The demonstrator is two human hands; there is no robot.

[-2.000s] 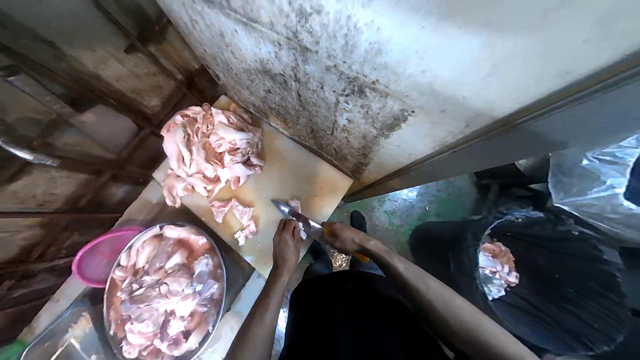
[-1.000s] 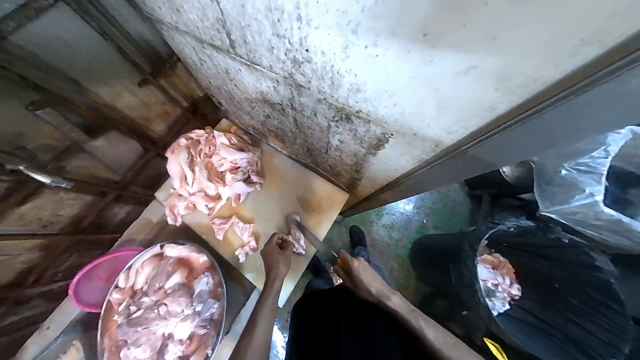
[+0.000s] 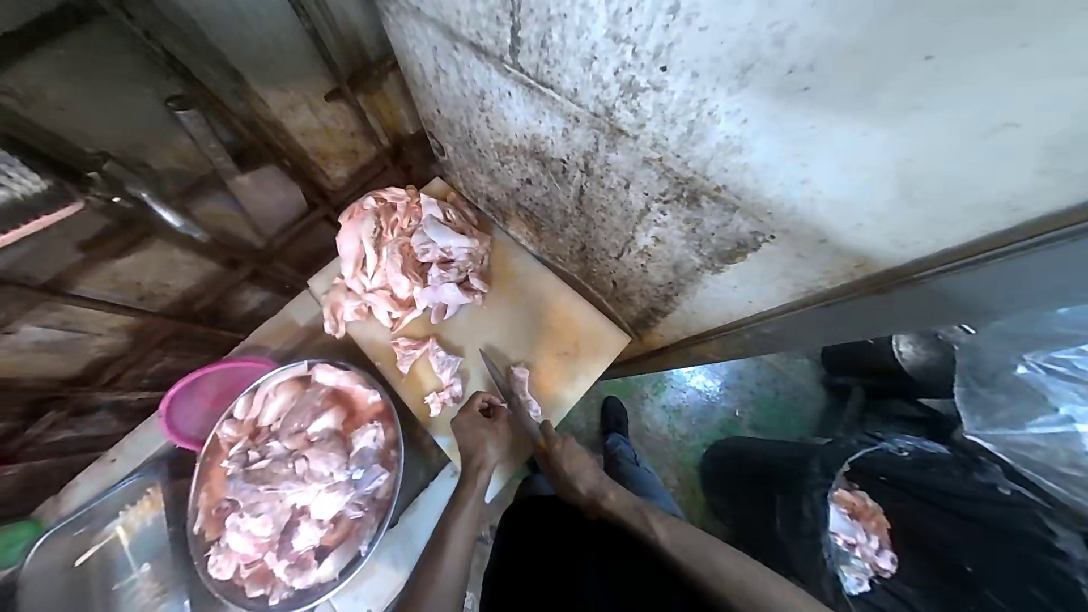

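Note:
My right hand (image 3: 574,463) grips a knife (image 3: 508,393) by its handle, the blade pointing up and left over the cutting board (image 3: 569,327). Close by on the left, my left hand (image 3: 483,432) is closed on a small piece of raw meat (image 3: 490,409). Another strip of meat (image 3: 524,393) lies just right of the blade. Smaller scraps (image 3: 438,370) rest on the board left of the knife. At the board's far left end is a heap of pale pink raw meat (image 3: 404,255).
A metal bowl (image 3: 398,450) full of raw meat stands at lower left, by a pink plastic basin (image 3: 183,404) and a clear tray (image 3: 42,561). A stained wall (image 3: 595,187) borders the board. At right, a black-lined bin (image 3: 739,476) holds meat scraps (image 3: 858,535).
The knife tip has swung back toward the left, with the blade now between my left hand and the strip of meat. A second ago the blade lay across the piece by my left fingers.

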